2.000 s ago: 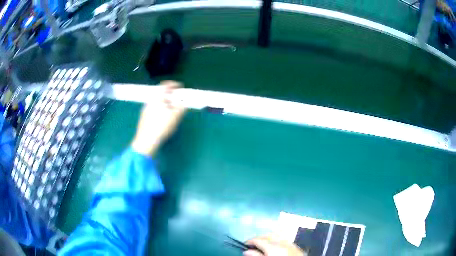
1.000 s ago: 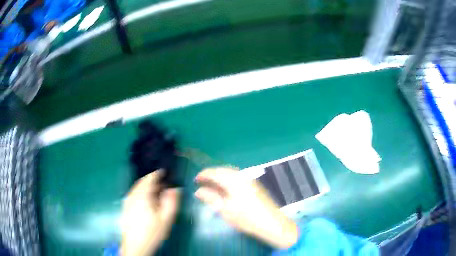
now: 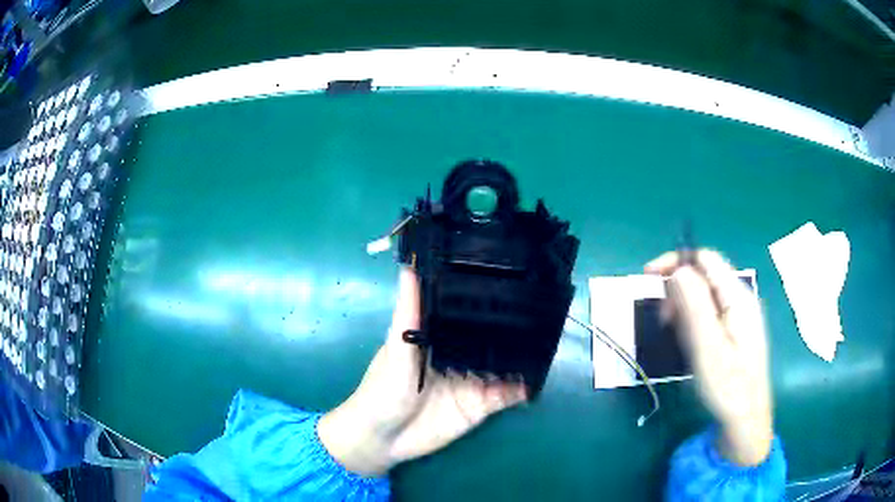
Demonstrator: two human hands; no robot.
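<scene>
My left hand [image 3: 417, 417] holds a black optical module [image 3: 496, 304] from below and the left side, at the middle of the view. Its round lens [image 3: 481, 201] with greenish glass is at the top. A thin wire lead [image 3: 623, 351] hangs from its right side, with a small pale plug [image 3: 642, 421] at its end. Another pale plug [image 3: 380, 245] sticks out at the left. My right hand [image 3: 721, 338] is over the release liner sheet [image 3: 610, 338] with black adhesive strips [image 3: 656, 338]. It is blurred and holds dark, thin tweezers [image 3: 687, 238] whose tips are unclear.
Torn scrap liner paper [image 3: 815, 284] lies at the right on the green mat [image 3: 265, 186]. A dotted, bubble-like sheet [image 3: 54, 216] is at the left. A white edge [image 3: 550, 74] crosses the back, with a small dark piece [image 3: 349, 86] on it. Blue clothing shows at the lower left.
The module was fetched from beyond the white edge and is now held centrally, lens up. My right hand has moved from beside the module to the liner sheet and shows the tweezers.
</scene>
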